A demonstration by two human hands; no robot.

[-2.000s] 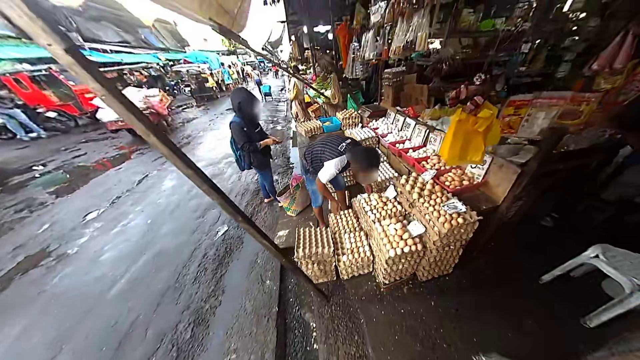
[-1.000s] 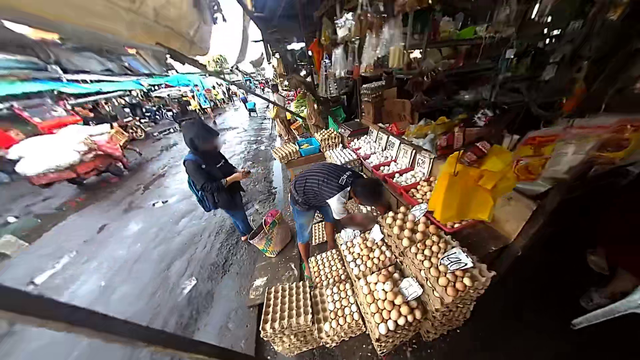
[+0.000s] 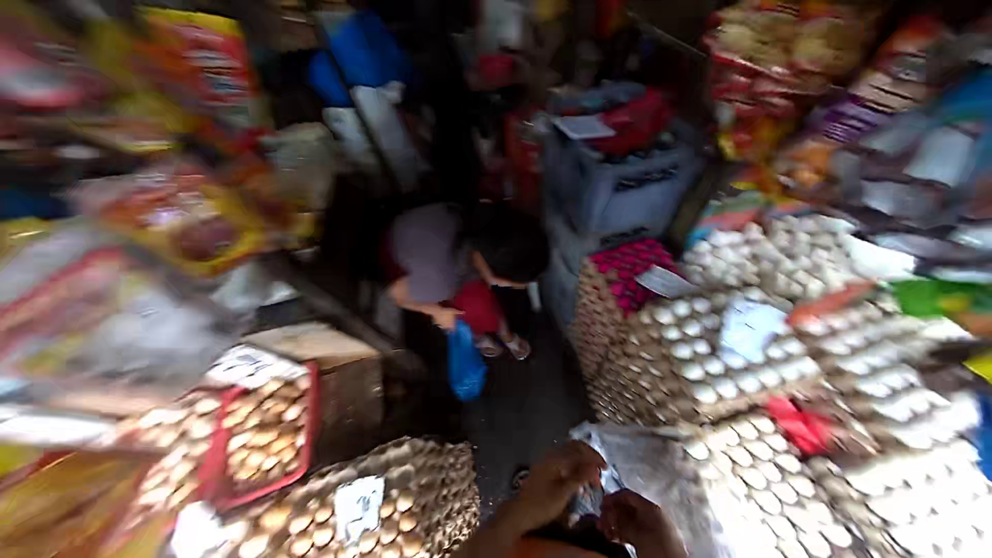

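My left hand (image 3: 564,474) is low in the view, its bent fingers pinching a crumpled, light plastic item (image 3: 587,502). Close beside it, my right hand (image 3: 632,518) has its fingers curled at the other side of this item. Blur and shadow hide the fingertips and what the item is. To the right of the hands lies a grey plastic sheet (image 3: 659,465), next to trays of white eggs (image 3: 763,473).
Ahead, a bent-over person (image 3: 434,256) holds a blue plastic bag (image 3: 466,364) in the narrow aisle. Brown eggs in a red-edged box (image 3: 310,434) and stacked egg trays (image 3: 442,484) stand left. Stacked crates (image 3: 612,186) and a pink tray stack (image 3: 620,271) stand right.
The view has swung from the wet street to the stall's inside. My two hands and the plastic item now show; neither earlier frame shows them.
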